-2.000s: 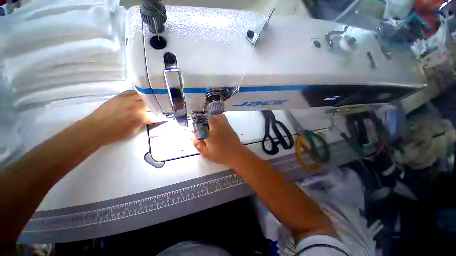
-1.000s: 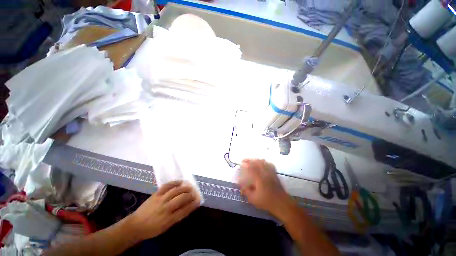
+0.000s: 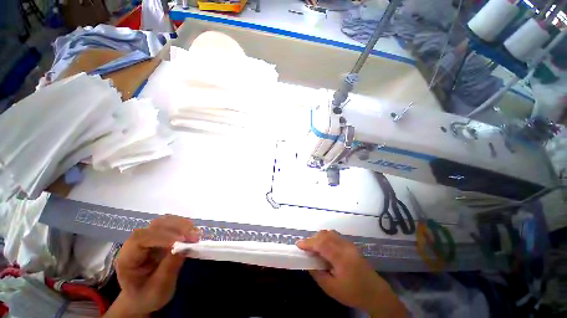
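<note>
A white folded fabric strip [image 3: 248, 253] is stretched sideways between my hands, in front of the table's grey ruler edge. My left hand [image 3: 154, 258] pinches its left end between thumb and fingers. My right hand [image 3: 336, 261] grips its right end. The white sewing machine head [image 3: 398, 149] with a blue stripe stands to the right, beyond my hands. Its needle area [image 3: 323, 166] is brightly lit, with no hand at it.
Stacked white pieces [image 3: 217, 93] lie left of the machine, and loose white pieces [image 3: 62, 124] lie at far left. Black-handled shears [image 3: 396, 214] and scissors with orange and green loops [image 3: 436, 241] lie right of the bed. Thread cones [image 3: 494, 20] stand at the back right.
The view has swung left and back from the needle. My hands have left the machine and come to the table's front edge. My right hand now holds the strip's other end.
</note>
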